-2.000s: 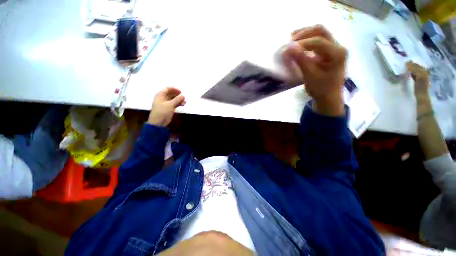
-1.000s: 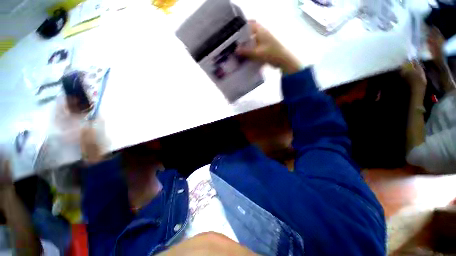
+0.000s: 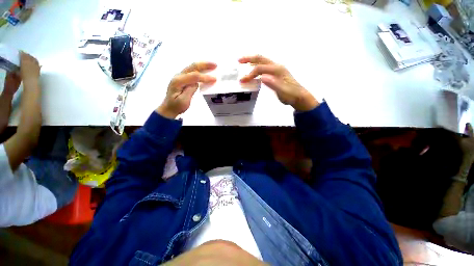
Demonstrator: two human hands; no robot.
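Note:
A white retail box (image 3: 231, 103) with a dark product picture on the side facing me stands near the table's front edge. A small pale piece shows at its top, between my fingers; whether it is a flap or an insert I cannot tell. My left hand (image 3: 188, 87) is at the box's left top edge, fingers on it. My right hand (image 3: 275, 80) is at its right top edge, fingertips on it. Both hands hold the box between them.
A smartphone (image 3: 121, 57) lies on a patterned pouch (image 3: 145, 52) at left, its strap over the table edge. Printed boxes (image 3: 408, 47) are stacked at right beside crumpled clear plastic (image 3: 451, 70). Other people's arms (image 3: 30, 101) reach in at both sides. A yellow bag hangs below left.
The box, earlier lying open in my right hand, now stands upright between both hands. My left hand has come from the left to the box. The view has swung back level.

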